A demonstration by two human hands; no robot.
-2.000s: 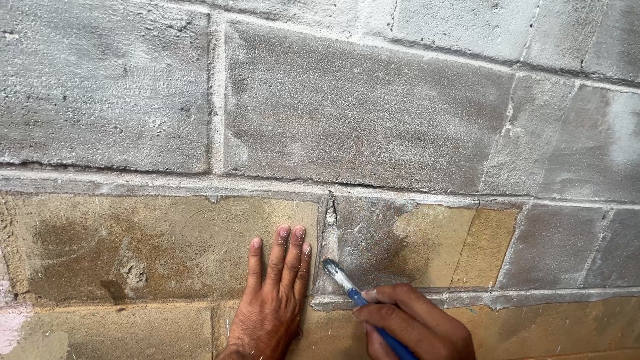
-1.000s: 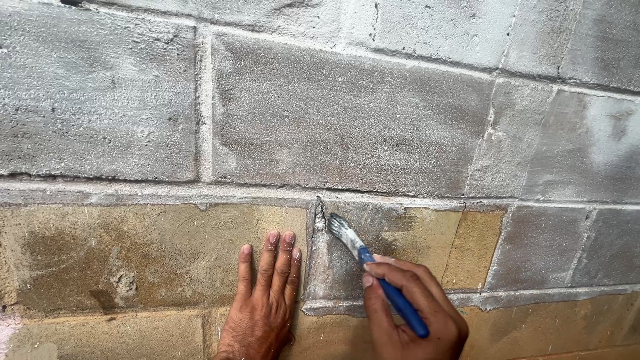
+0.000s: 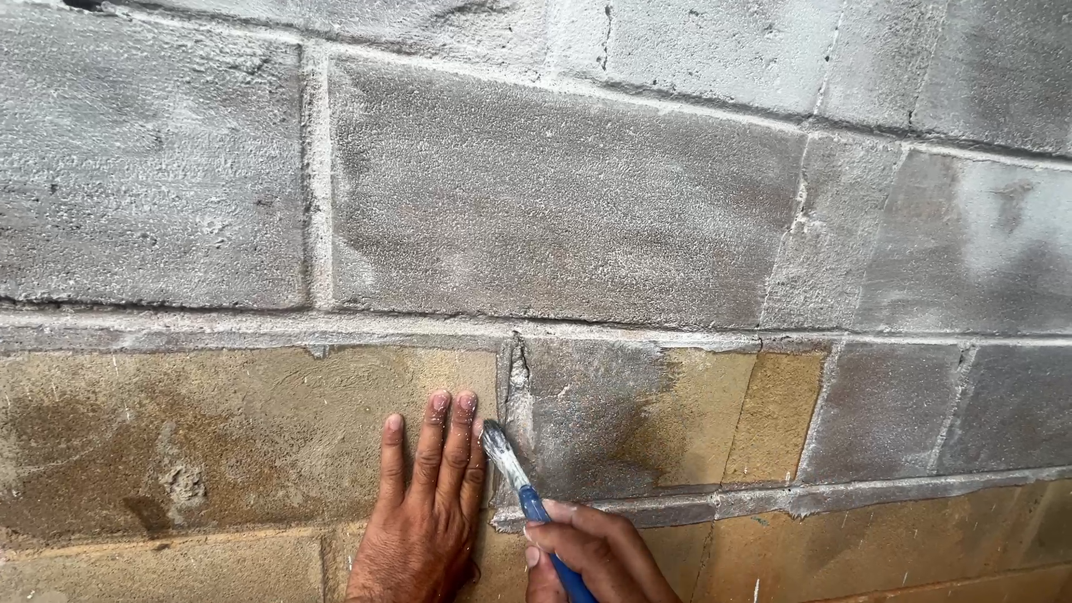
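Observation:
A block wall fills the view, its upper blocks coated in grey paint (image 3: pixel 553 201) and its lower left ones bare tan-brown (image 3: pixel 251 419). My left hand (image 3: pixel 427 494) lies flat on the tan block, fingers pointing up, with white specks on the fingertips. My right hand (image 3: pixel 595 553) grips the blue handle of a paintbrush (image 3: pixel 533 502). The brush's bristles, smeared white and dark, meet the wall at the left edge of the vertical mortar joint (image 3: pixel 519 402), close to my left fingertips. Right of that joint is a partly grey, partly tan block (image 3: pixel 595 419).
A light horizontal mortar joint (image 3: pixel 402 328) runs above both hands. Below them, another grey-painted joint (image 3: pixel 754 501) crosses to the right over an unpainted brown block (image 3: pixel 871 536). Cracks and a rough pit (image 3: pixel 184 483) mark the wall's surface.
The brush in my right hand has moved down and left from the upper part of the vertical joint to its left edge. My left hand stays flat on the tan block.

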